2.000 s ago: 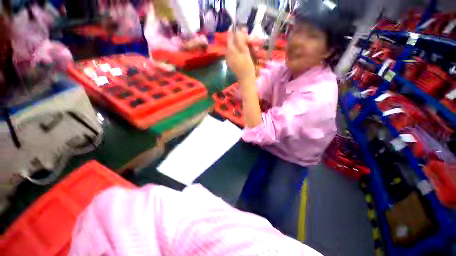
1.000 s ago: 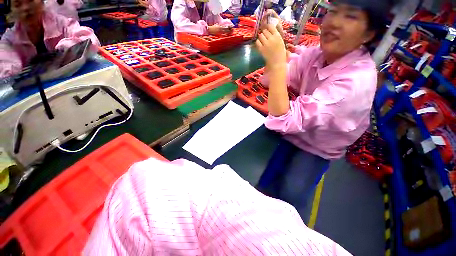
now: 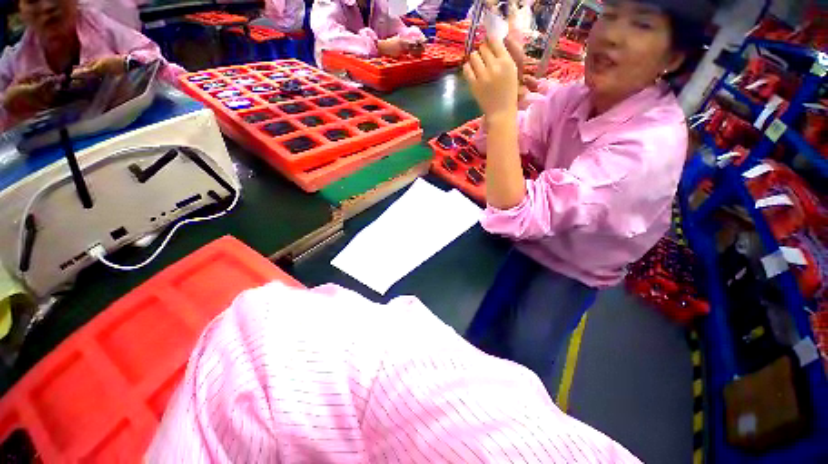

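A red-orange tray [image 3: 136, 335] with large square pockets lies at the lower left, directly in front of me. The pockets in view look bare, except for a dark item [image 3: 18, 446] at the lower left corner, cut off by the picture's edge. My pink striped sleeve [image 3: 318, 381] fills the lower middle and covers the tray's right part. Neither of my hands shows. White paper sheets [image 3: 404, 237] lie on the dark green bench to the right of the tray.
A beige-white box [image 3: 127, 204] with a white cable stands behind the tray. Stacked red-orange trays [image 3: 313, 168] with dark watch-like units rest on a green slab [image 3: 377, 176]. A person in pink [image 3: 590, 190] sits at the right with a raised hand. Blue racks [image 3: 772, 172] stand far right.
Since the earliest frame, the view has shifted left and steadied, so the scene sits further right. Since one second ago, the person behind the box has both hands raised near a grey-white tray.
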